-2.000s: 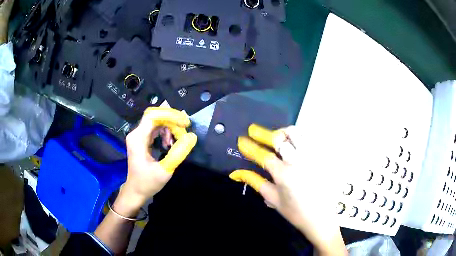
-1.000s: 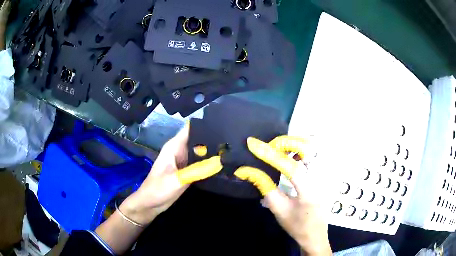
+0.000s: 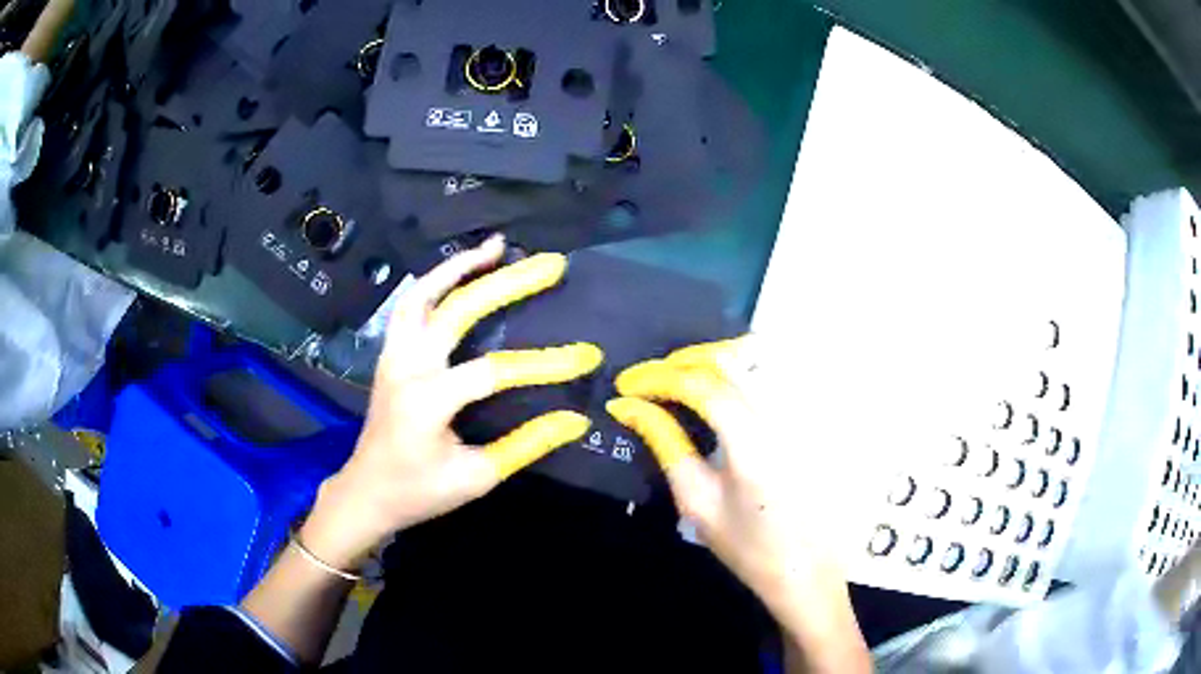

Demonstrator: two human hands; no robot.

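Note:
A matt black insert card (image 3: pixel 631 306) lies flat in front of me, with small white icons near its lower edge. My left hand (image 3: pixel 461 382), with yellow finger cots, is spread over the card's left part, fingertips touching it. My right hand (image 3: pixel 698 428) has its cot-covered fingertips close together at the card's middle; whether a ring part is between them is hidden. The white parts tray (image 3: pixel 922 237) lies right of my right hand, with dark ring parts in its lower right pockets.
Overlapping black cards with gold rings (image 3: pixel 448 148) lie ahead and left. Stacked white trays (image 3: pixel 1120 435) stand at the far right. A blue stool (image 3: pixel 185 487) is below the bench edge at left. Pale sleeves of other persons (image 3: pixel 59 310) show at left and lower right.
My left hand has let go of the lifted card's edge and spread over it; the card now lies lower and flat. My right fingertips have drawn together. A pale sleeve has come in at lower right.

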